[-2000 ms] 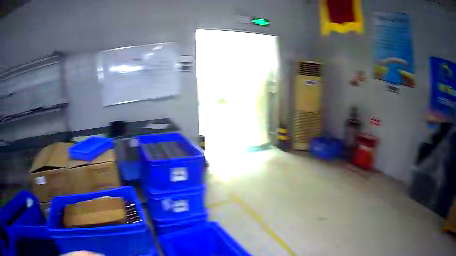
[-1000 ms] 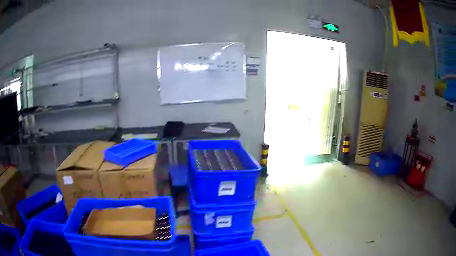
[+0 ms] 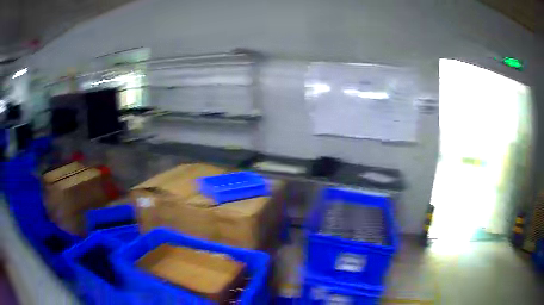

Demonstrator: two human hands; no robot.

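Note:
No hand shows in this blurred view. Nearest in front is a blue crate with an open brown cardboard box in it and small dark parts beside the box. To its right stands a stack of blue crates; the top one holds tight rows of thin grey-dark parts. Behind the near crate, large brown cartons stand with a shallow blue tray on top.
More blue crates and another carton are at left. A dark bench runs along the wall under a whiteboard. A bright doorway is at right, with floor before it.
The view has turned left, so the crates, cartons, whiteboard and doorway now sit further right. More crates and dark screens show at left. The bit of skin at the bottom edge two seconds ago is gone.

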